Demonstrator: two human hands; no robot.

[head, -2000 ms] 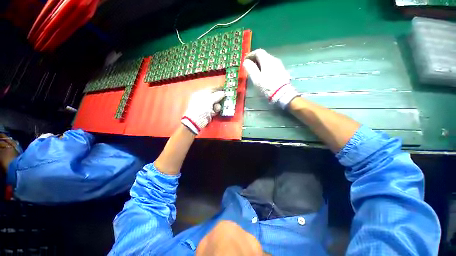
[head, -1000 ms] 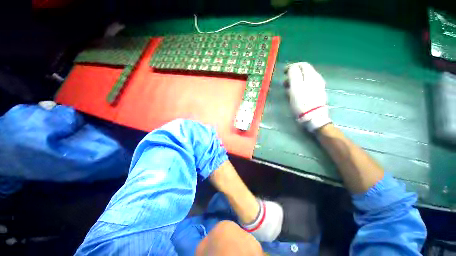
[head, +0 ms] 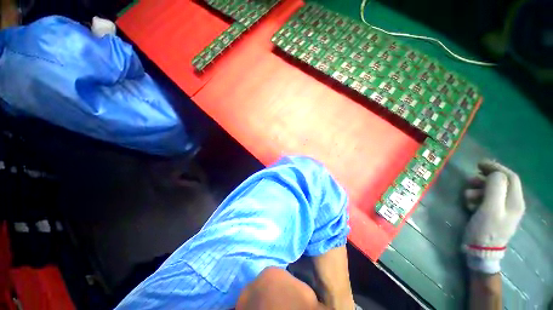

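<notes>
Rows of small green circuit boards (head: 379, 69) lie side by side on a red board (head: 291, 115). At their right end, a narrow green strip (head: 412, 181) extends toward the near edge, with whitish parts on its lower end. My right hand (head: 496, 212), in a white knit glove with a red cuff band, rests over the pale plastic sheet (head: 436, 227), right of the strip. Its fingers are loosely curled and apart, and nothing shows in it. My left hand is out of the picture; only its blue sleeve and bare forearm show at the bottom.
A second group of green boards (head: 242, 9) lies at the upper left, with a narrow strip (head: 219, 45) extending from it. A white cable (head: 424, 37) lies on the green mat (head: 515, 91) behind the rows. Another person's blue sleeve (head: 85, 85) is at the left.
The view has swung left and tilted. My left hand has left the strip, dropped to my lap, then gone out of the picture. My right hand has moved away from the rows.
</notes>
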